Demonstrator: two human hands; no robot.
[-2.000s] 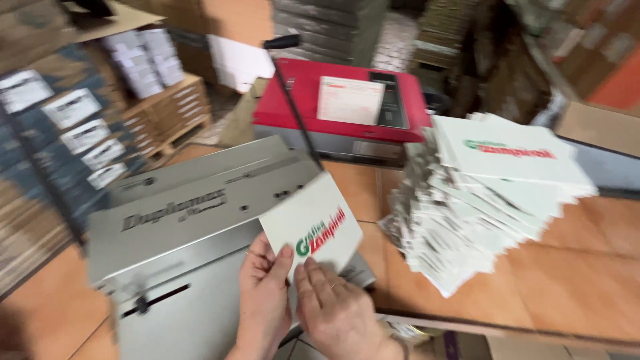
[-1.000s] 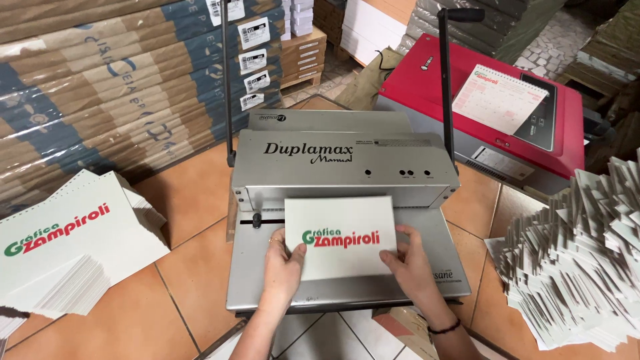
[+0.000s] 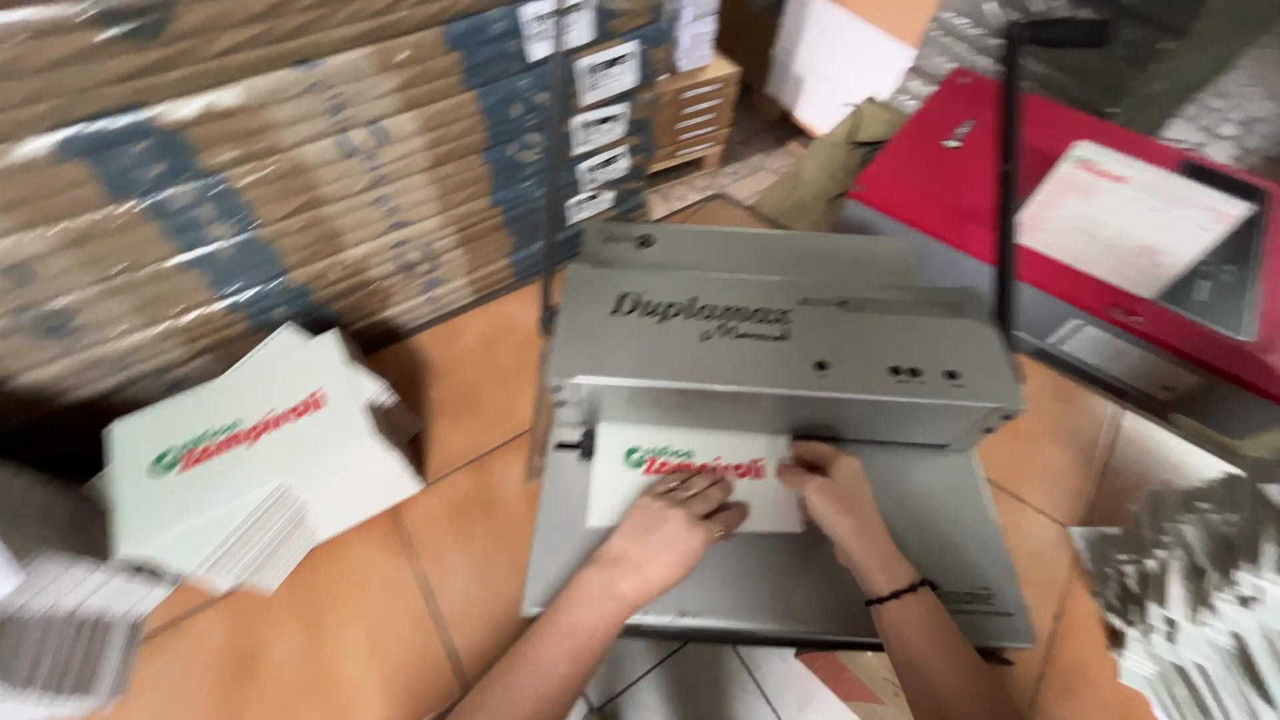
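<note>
A printed white booklet or card stack lies on the bed of a grey Duplamax manual hole-punching machine, its far edge in the slot under the housing. My left hand rests on its near part with fingers spread over the print, pressing rather than gripping. At its right edge, my right hand has its fingertips against the side, thumb hidden. A black guide knob sits by the left edge. The machine's lever stands upright at the right.
Left on the tiled surface stands a pile of printed sheets; another pile fans out at the lower right. A red-topped machine bearing a calendar-like card stands behind right. Wrapped stacks rise behind left.
The printed stack, held up between both hands above the machine's bed a second ago, now lies on the bed against the slot. My left hand has moved from its left edge onto its top.
</note>
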